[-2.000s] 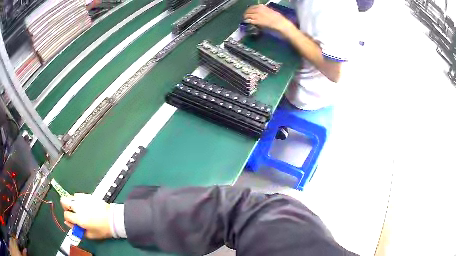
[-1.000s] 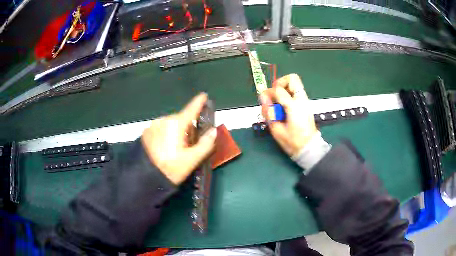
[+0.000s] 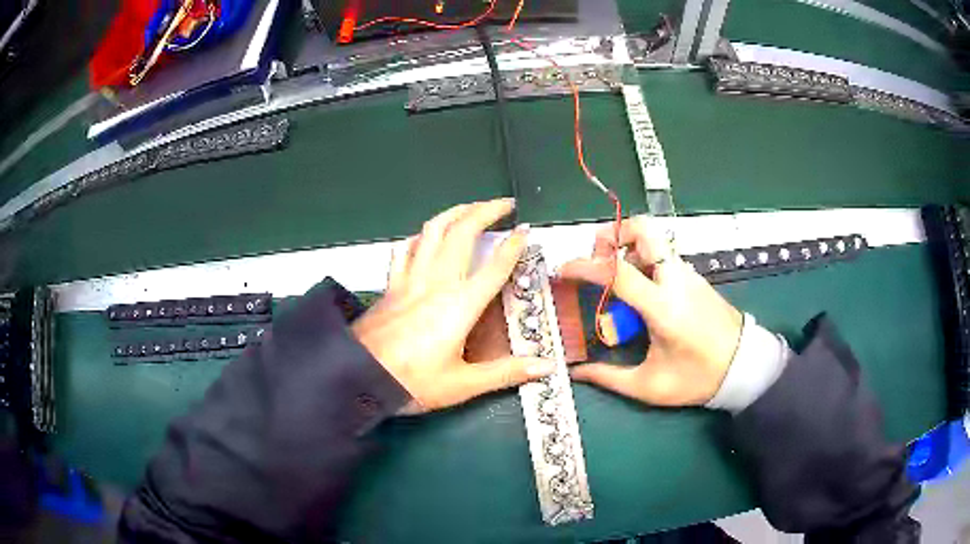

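A grey-silver module strip [image 3: 553, 425] lies nearly upright in the picture, zigzag contacts up, its upper part over the red-brown block [image 3: 571, 319]. My left hand [image 3: 447, 313] holds the strip, with the thumb on its middle and the fingers near its top end. My right hand [image 3: 665, 329] is close to the strip's right side and holds the blue taped probe [image 3: 620, 322] in its palm, a thin red wire [image 3: 581, 133] running up from it. The probe's tips are hidden. The labelled strip [image 3: 647, 140] reaches down to my right hand.
Two black modules [image 3: 191, 310] lie left of my hands, and another [image 3: 787, 255] lies right. Stacked modules stand at both ends [image 3: 949, 282]. Grey strips [image 3: 218, 147] line the far section. A black cable [image 3: 502, 128] runs to the block. A red and blue tray [image 3: 170, 43] is far left.
The view has swung from the right side of the bench to the front. The left hand's strip now shows its zigzag side over the block, and my right hand has come beside it.
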